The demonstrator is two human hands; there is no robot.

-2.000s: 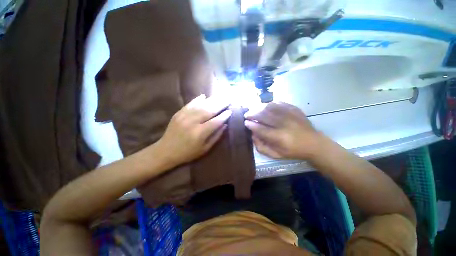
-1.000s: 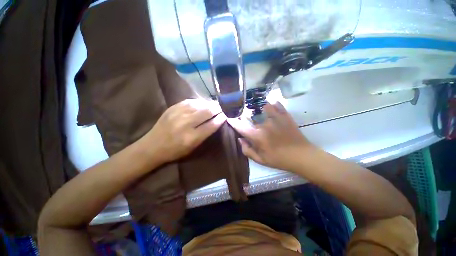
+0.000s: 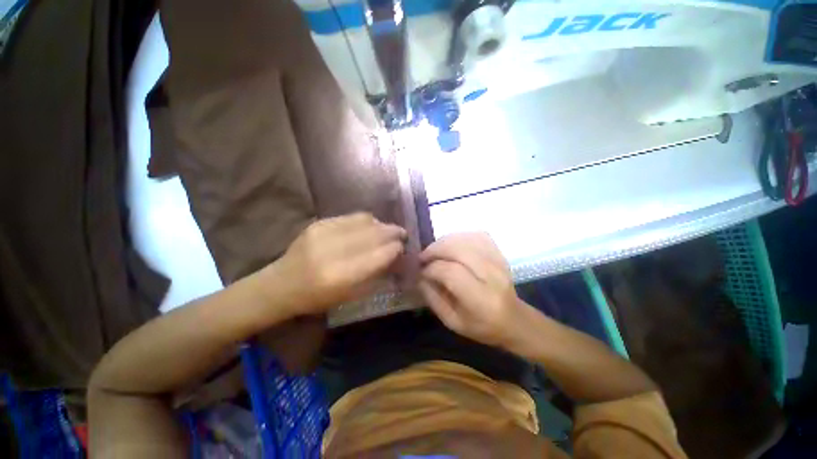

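A brown garment panel (image 3: pixel 237 134) lies on the machine table left of and under the needle area of the white sewing machine (image 3: pixel 573 76). A narrow brown strip (image 3: pixel 414 202) runs from the bright needle area toward the table's front edge. My left hand (image 3: pixel 345 260) pinches the strip's left side near that edge. My right hand (image 3: pixel 468 285) pinches its right side, with the fingertips of both hands almost touching. The presser foot is mostly lost in the lamp glare. The strip's lower end is hidden by my hands.
Dark brown cloth (image 3: pixel 67 188) is heaped at the left. Red-handled snips (image 3: pixel 795 168) lie at the table's right end. A blue basket (image 3: pixel 291 403) with scraps is below left. A green basket (image 3: pixel 752 287) with brown cloth is below right.
Both hands have moved down from the needle area toward the table's front edge, along the strip. The view has shifted, so the machine head sits higher in the picture.
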